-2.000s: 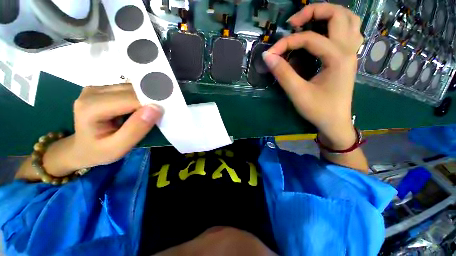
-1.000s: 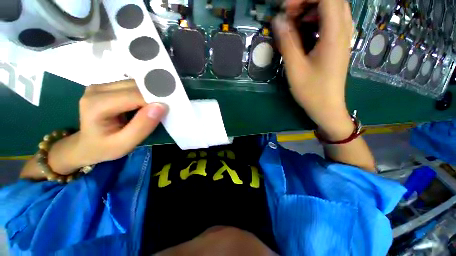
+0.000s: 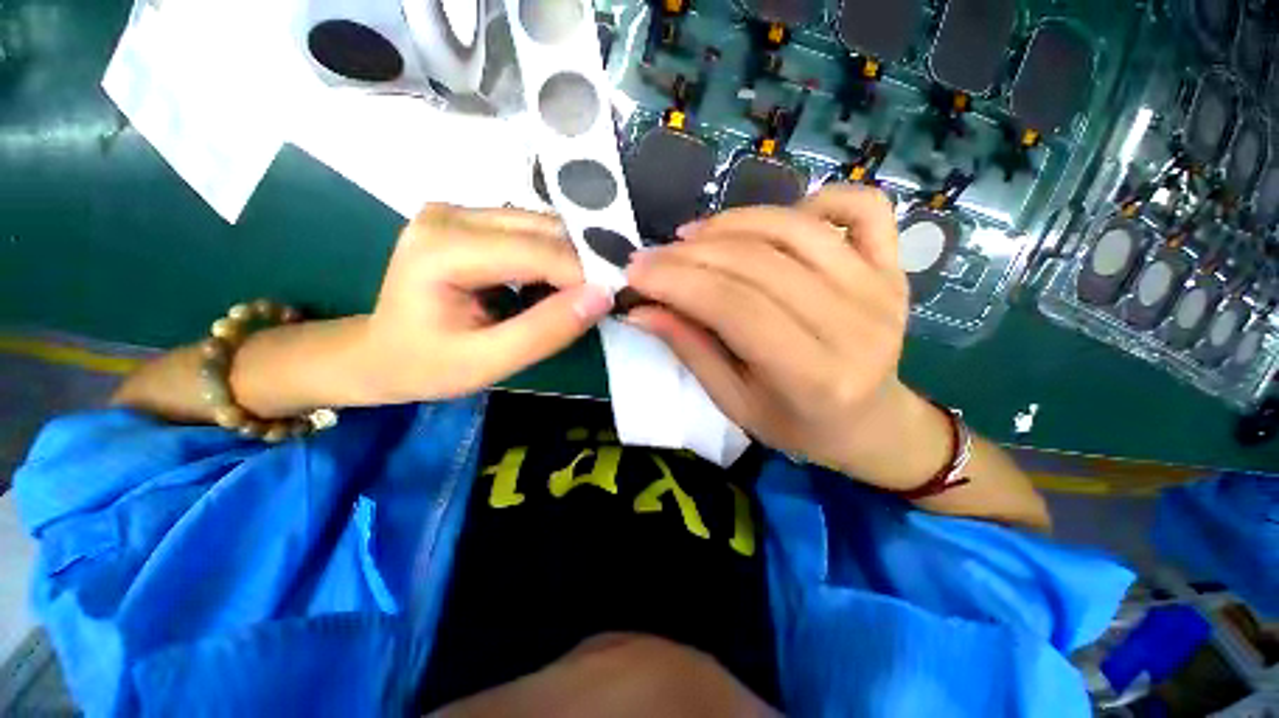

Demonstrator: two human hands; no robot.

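A white liner strip [image 3: 550, 63] with a row of dark grey round pads [image 3: 588, 184] runs down to my hands. My left hand [image 3: 484, 302] pinches the strip between thumb and fingers. My right hand [image 3: 786, 309] is at the strip's right edge, its fingertips at the lowest visible pad [image 3: 610, 247]; whether they grip that pad cannot be told. The bare end of the strip [image 3: 666, 400] hangs below the hands. Black modules [image 3: 671, 180] sit in a clear blister tray [image 3: 968, 302] behind my right hand. One module there has a light grey disc [image 3: 923, 247].
A white sticker roll [image 3: 446, 42] with a dark disc [image 3: 355, 51] stands at the upper left over white sheets [image 3: 211, 133]. A second clear tray [image 3: 1171, 358] at the right holds several modules with light discs. The green mat [image 3: 84, 267] ends at the bench's front edge.
My right hand has moved from the tray to the strip beside my left hand. A module it uncovered shows a light disc. The view has shifted, so bench items appear lower and further right.
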